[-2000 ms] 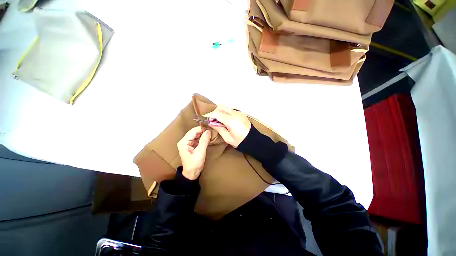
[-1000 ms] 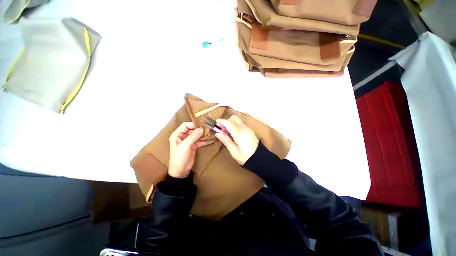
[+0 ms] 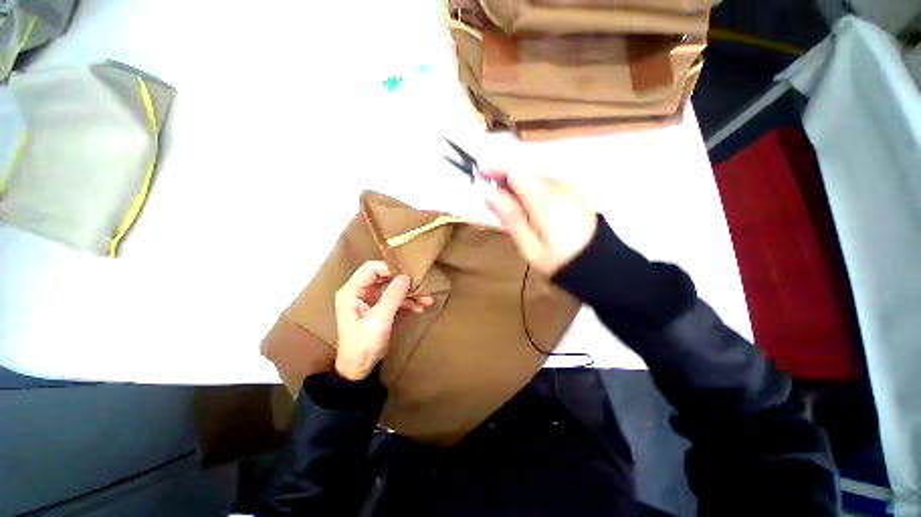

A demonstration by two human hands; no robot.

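The tan-brown bag body (image 3: 475, 323) lies across the table's front edge and towards my lap, its mouth partly open with a dark brown binding and a cream strip showing. My left hand (image 3: 371, 315) pinches the bound edge of the bag between thumb and fingers. My right hand (image 3: 540, 214) is raised to the right of the mouth, slightly blurred, and holds the thread snips (image 3: 464, 162) with the dark blades apart, pointing up and left, away from the fabric. A thin dark cord (image 3: 524, 313) trails over the bag's right side.
A stack of tan bag pieces (image 3: 586, 76) stands at the table's far right. Grey-beige pieces with yellow edges (image 3: 76, 151) lie at left. A small green item (image 3: 393, 84) is on the white table (image 3: 263, 121). Red material (image 3: 788, 263) and a white drape (image 3: 858, 162) are at right.
My right hand has lifted the snips out of the bag mouth and moved them up and right. My left hand stays at the bound edge. The view has shifted slightly.
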